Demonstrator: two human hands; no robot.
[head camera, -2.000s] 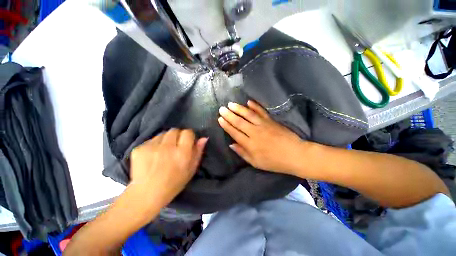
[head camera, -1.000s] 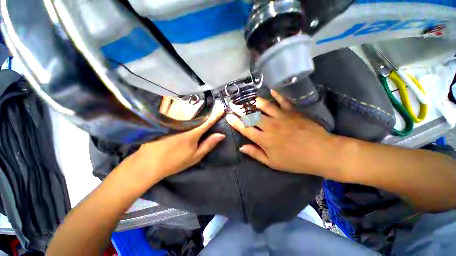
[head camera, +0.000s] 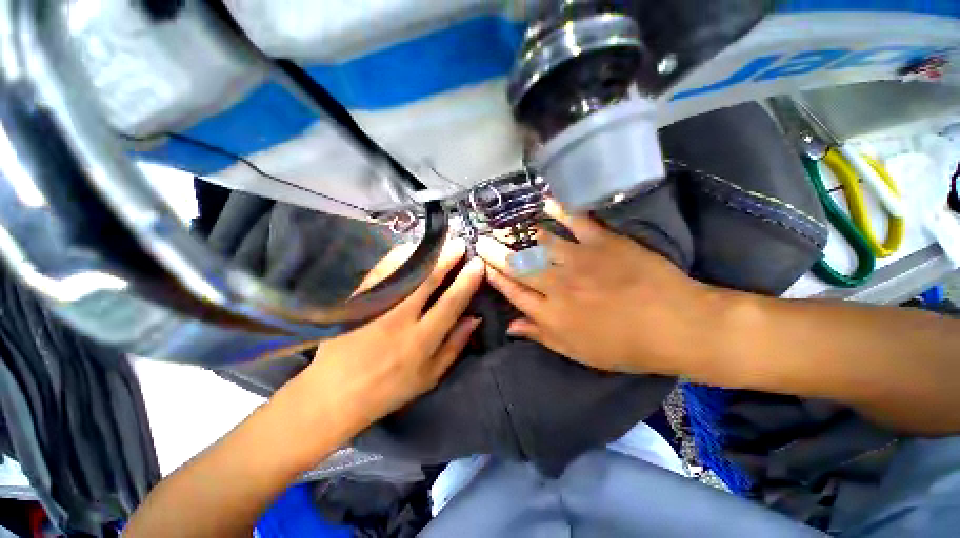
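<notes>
A dark grey garment piece (head camera: 495, 394) lies under the sewing machine head (head camera: 421, 105) and hangs over the table's front edge. A yellowish topstitched seam shows on its right part. My left hand (head camera: 395, 342) lies on the cloth, fingertips at the needle area, partly behind the shiny curved guard (head camera: 179, 284). My right hand (head camera: 605, 294) lies on the cloth just right of the needle area, fingers spread and pointing left. Both hands press on the cloth. The thread tension assembly (head camera: 516, 215) is above the fingertips. The needle and presser foot are mostly hidden.
A grey cap (head camera: 602, 156) looms close above my right hand. Shears with green and yellow handles (head camera: 863, 210) lie at the right on the white table (head camera: 190, 420). Stacked dark garment pieces (head camera: 63, 389) hang at the left. A blue crate (head camera: 300, 513) is below the table.
My head has moved closer to the machine. My left hand has moved forward from the cloth's near left to the needle area. More recently, its fingers have shifted slightly back and closer to my right hand.
</notes>
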